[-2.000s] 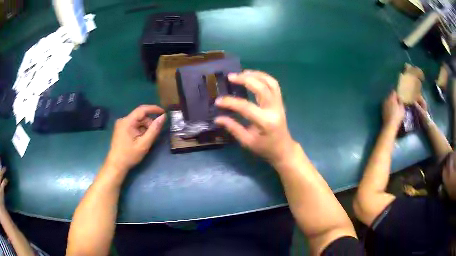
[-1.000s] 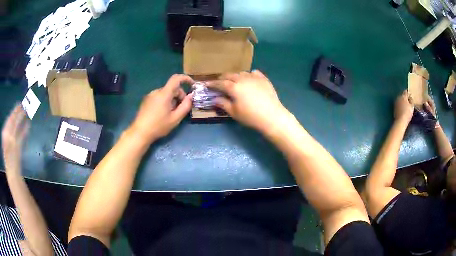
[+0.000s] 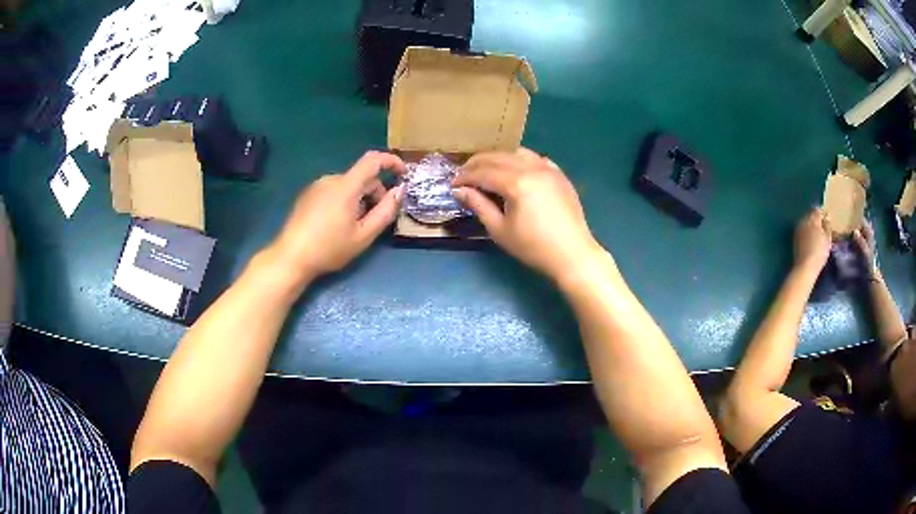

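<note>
An open retail box (image 3: 457, 100) with plain brown cardboard inside its raised lid lies in front of me. A shiny clear accessory bag (image 3: 432, 189) sits in its base. My left hand (image 3: 347, 211) pinches the bag's left side between thumb and fingers. My right hand (image 3: 527, 201) holds its right side. My fingers hide part of the box's side walls. A black insert tray (image 3: 673, 179) with a shaped cutout lies on the bench to the right, away from my hands.
A tall black tray stack (image 3: 417, 45) stands behind the box. A second open box (image 3: 166, 181) with a dark card and white paper is at left. Behind it are small black units (image 3: 226, 146) and a pile of white leaflets (image 3: 126, 65). Another person's hands (image 3: 816, 239) hold a box at right.
The bag looks flatter and more spread in the box, with my hands still at its sides. The view has shifted slightly. The other person's hand at left has left the picture.
</note>
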